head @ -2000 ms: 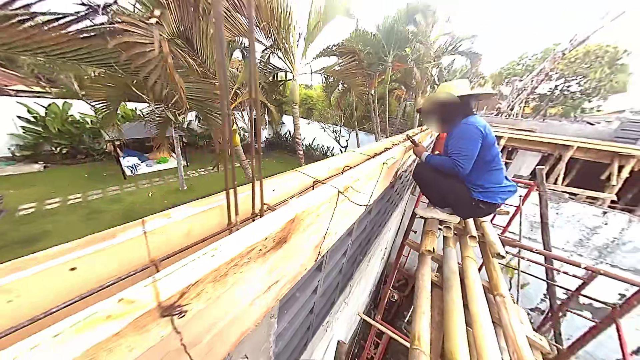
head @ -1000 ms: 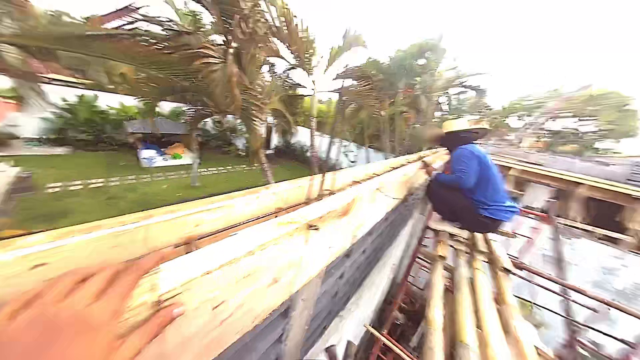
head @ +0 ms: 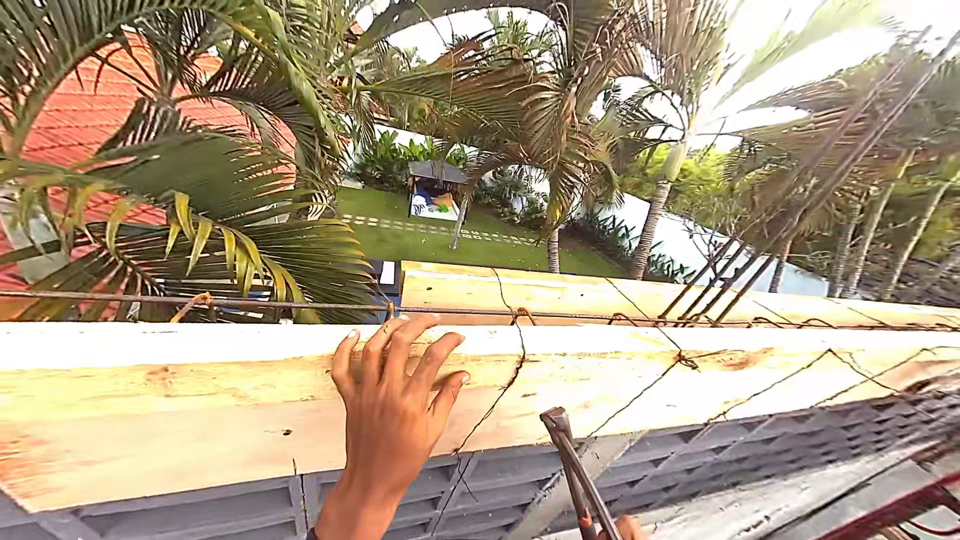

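Observation:
My left hand (head: pixel 394 397) rests with spread fingers on the near wooden formwork board (head: pixel 210 405), its fingertips over the top edge. At the bottom, my right hand (head: pixel 626 527), mostly cut off by the frame, holds a pair of metal pincers (head: pixel 577 472), whose head points up in front of the board's lower edge. Tie wire (head: pixel 517 364) loops down the board's face just right of my left hand. A twisted wire knot (head: pixel 684 361) sits farther right. Behind the board's top edge runs a steel reinforcing bar (head: pixel 300 304) with wire ties and hooked bar ends.
A second formwork board (head: pixel 465 289) runs parallel behind the first. Upright steel bars (head: pixel 795 210) rise between them at the right. Grey louvred blocks (head: pixel 652 465) lie below. Palm fronds (head: pixel 247 247) hang close at the left; a lawn (head: pixel 390 240) lies far below.
The view has swung left, and the person in blue is out of frame. My left hand, blurred over the board a second ago, now rests at its top edge. The pincers have come into view.

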